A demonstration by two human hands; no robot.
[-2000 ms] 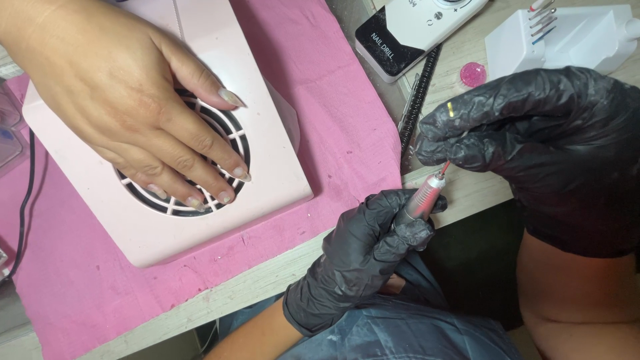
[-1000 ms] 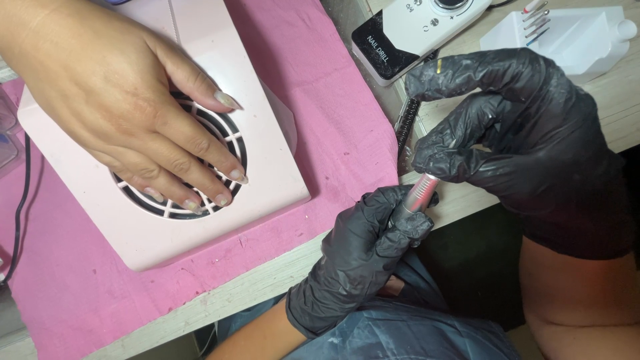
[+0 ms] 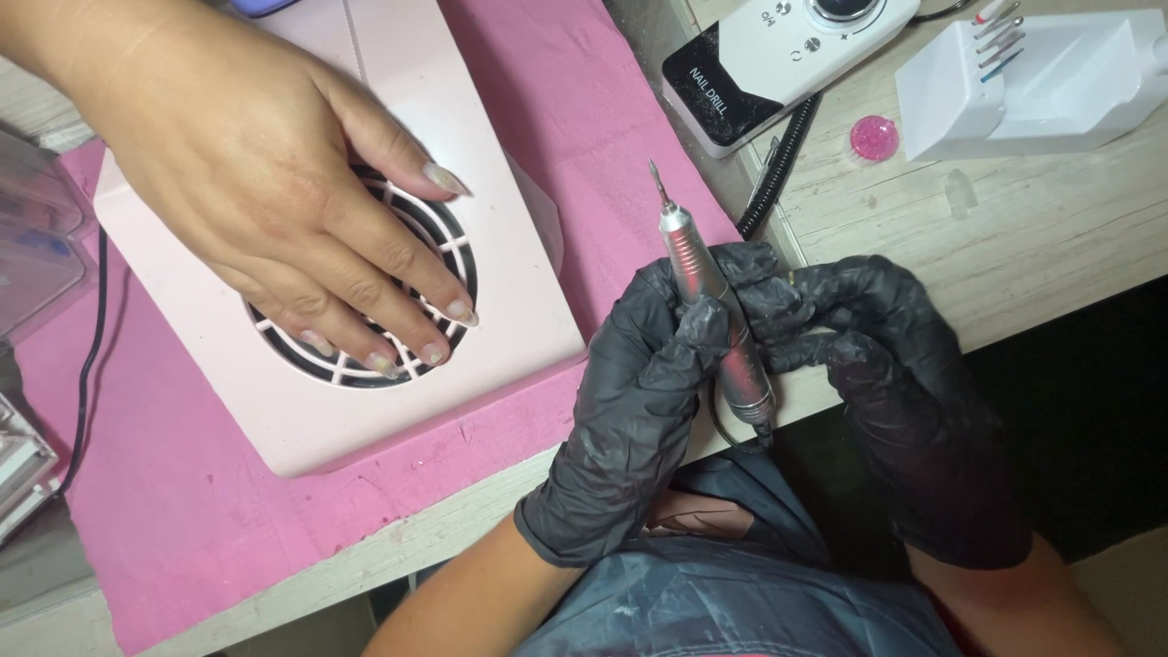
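My left hand [image 3: 652,383], in a black glove, holds a metallic red nail drill handpiece [image 3: 698,265] upright, its thin metal bit [image 3: 658,182] pointing up and away from me. Just right of the handpiece is my right hand [image 3: 899,365], also gloved in black, its fingers bent close to the fingertips of my left hand. Whether it pinches anything is hidden. Another person's bare hand [image 3: 301,182] rests palm down over the round grille [image 3: 342,372] of a pale pink nail dust collector [image 3: 511,310]. Its nails look long and partly translucent.
A pink cloth [image 3: 219,529] lies under the dust collector. Behind my hands are the white and black nail drill unit [image 3: 785,64], its coiled black cord [image 3: 783,173], a small pink glitter jar [image 3: 874,138] and a white holder [image 3: 1049,119] with several bits. Clear plastic boxes [image 3: 36,237] stand at left.
My right hand has moved down from the tip of the handpiece to beside its body. The bit now shows uncovered. The other person's hand has stayed on the grille.
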